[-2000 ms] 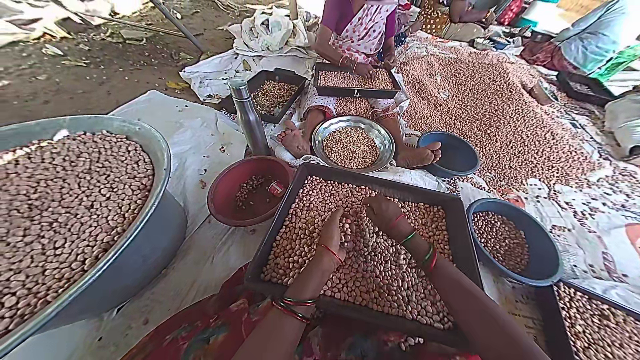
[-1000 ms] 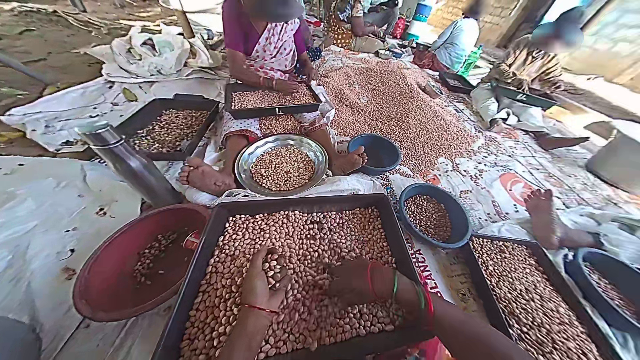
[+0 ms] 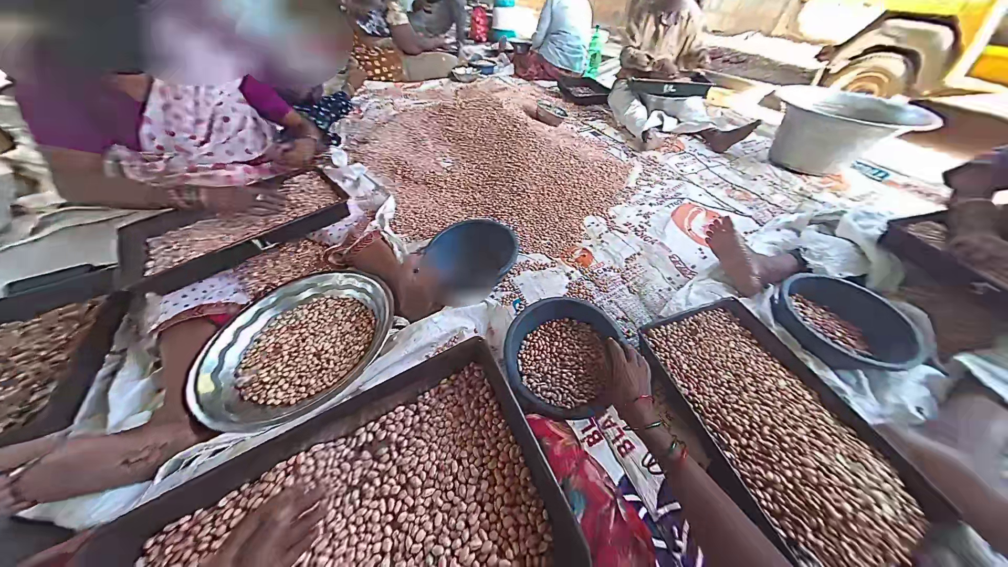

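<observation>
A dark rectangular tray (image 3: 504, 394) full of pinkish-brown nuts or seeds (image 3: 425, 457) lies in front of me. Low in it, my left hand (image 3: 276, 524) rests on the nuts, blurred and partly cut off by the frame's bottom edge; whether it holds any cannot be made out. My right hand (image 3: 628, 376), with red and green bangles at the wrist, is at the right rim of a blue-grey plastic basin (image 3: 516, 331) that holds more of the same nuts. The fingers reach over the rim, and what they hold is hidden.
A steel plate of nuts (image 3: 213, 370) and an empty dark blue basin (image 3: 472, 252) lie beyond my tray. Another full tray (image 3: 795, 425) stands to the right. A large nut heap (image 3: 488, 165) covers the sheet ahead. Co-workers sit around, their legs and hands near. A metal tub (image 3: 835, 130) stands far right.
My right hand has moved from the nuts in the tray to the blue-grey basin on the right. My left hand, earlier cupped around nuts, is now lower in the tray. The view has swung right.
</observation>
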